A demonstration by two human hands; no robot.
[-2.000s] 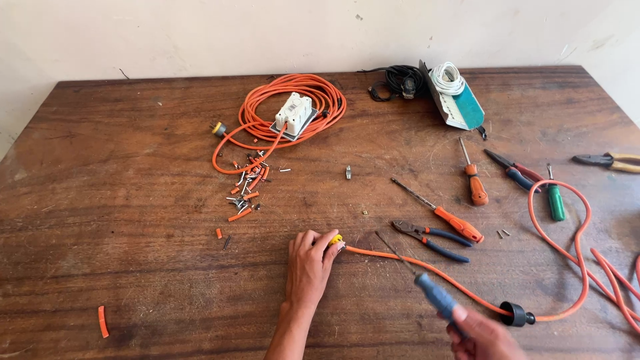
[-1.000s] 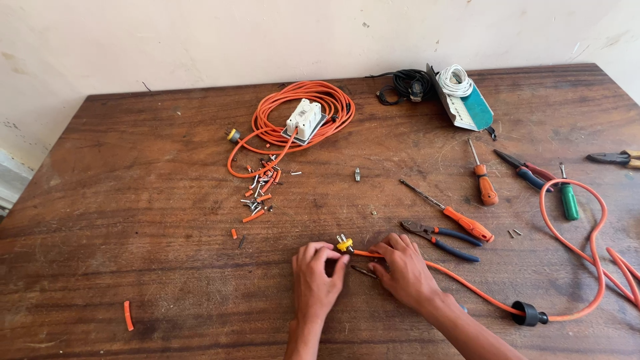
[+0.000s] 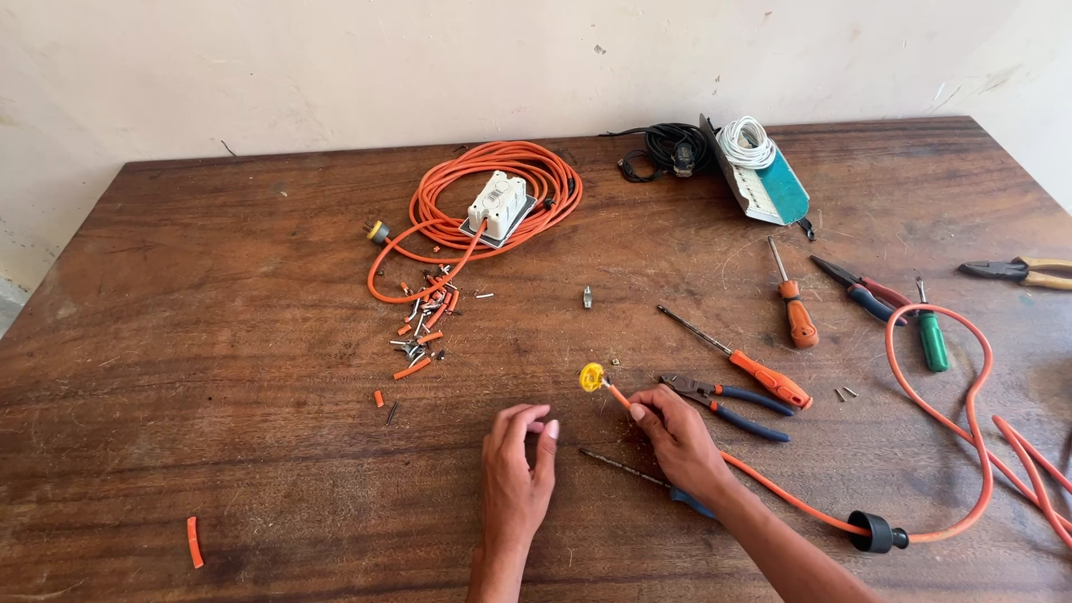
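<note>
My right hand (image 3: 682,444) grips an orange electrical cable (image 3: 618,397) just behind its end, which joins a yellow round plug insert (image 3: 592,377). To the left, my left hand (image 3: 517,461) is off the insert, fingers curled and apart, holding nothing. A blue-handled screwdriver (image 3: 628,469) lies partly under my right hand and forearm. Farther along the cable a black plug cover (image 3: 873,532) is threaded on it. Cutting pliers with blue handles (image 3: 745,394) lie just beyond my right hand, beside an orange screwdriver (image 3: 775,378).
A coiled orange cord (image 3: 427,188) with a white socket box (image 3: 499,205) lies at the back, cable scraps (image 3: 431,314) before it. On the right are a short orange screwdriver (image 3: 797,314), long-nose pliers (image 3: 863,289), a green screwdriver (image 3: 931,339) and a white wire coil (image 3: 746,143).
The blue-handled screwdriver, held in my right hand two seconds ago, now lies on the table. My right hand has taken hold of the cable, and my left hand has come away from the yellow insert.
</note>
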